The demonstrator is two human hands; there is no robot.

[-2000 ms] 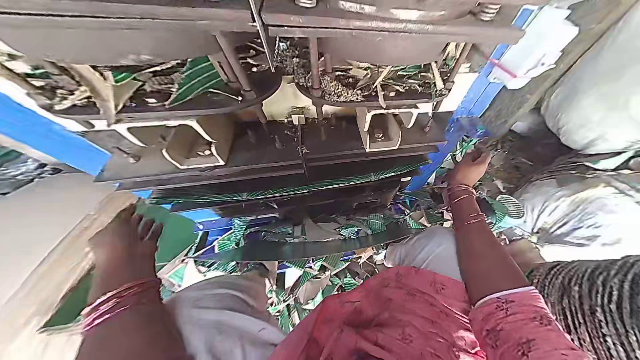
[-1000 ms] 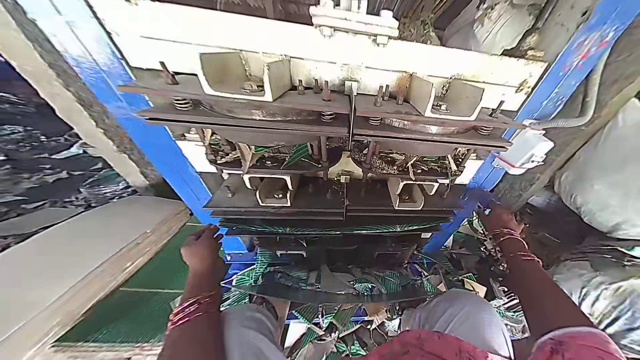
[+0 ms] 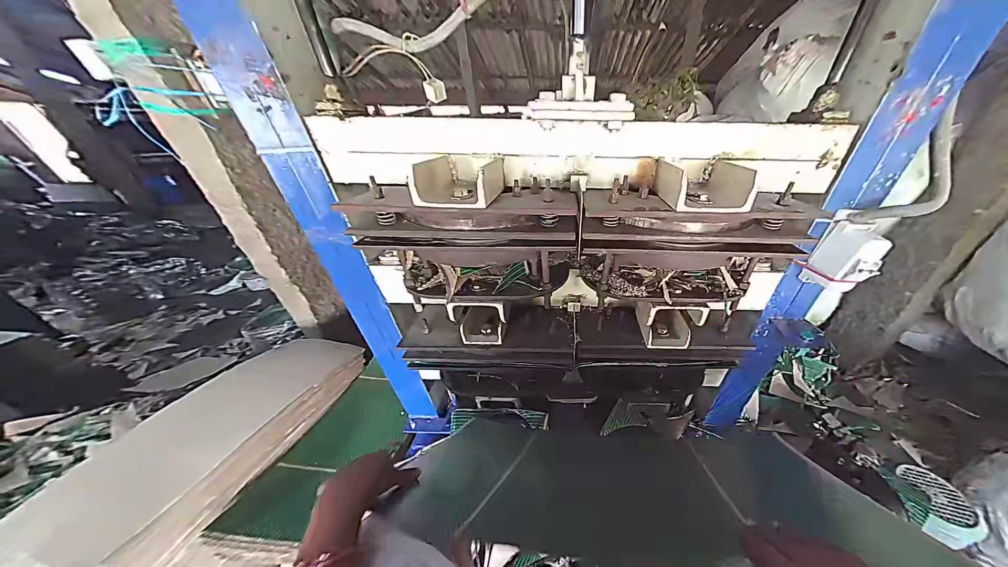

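Observation:
A wide dark green sheet (image 3: 606,488) lies across in front of the press, with thin pale lines running over it. At its left edge is my left hand (image 3: 358,492), thumb side against the sheet; whether it grips is blurred. My right hand (image 3: 799,545) is at the near right edge of the sheet, cut off by the frame and blurred, so its grip is unclear. Beyond the sheet stands the press, with dark metal plates (image 3: 504,346), bolts and springs. Scraps of green and tan material (image 3: 488,277) lie between its plates.
Blue posts (image 3: 315,228) flank the press below a white crossbeam (image 3: 504,138). At left are a stack of pale sheets (image 3: 197,425) and green sheets (image 3: 339,441). Offcuts (image 3: 819,409) litter the floor at right, near a switch box (image 3: 846,256) and white sacks (image 3: 984,291).
A dark green sheet now spans the space before the press, where scraps and my knees showed earlier. My right hand has left the right post and come nearer me. The view has tilted up.

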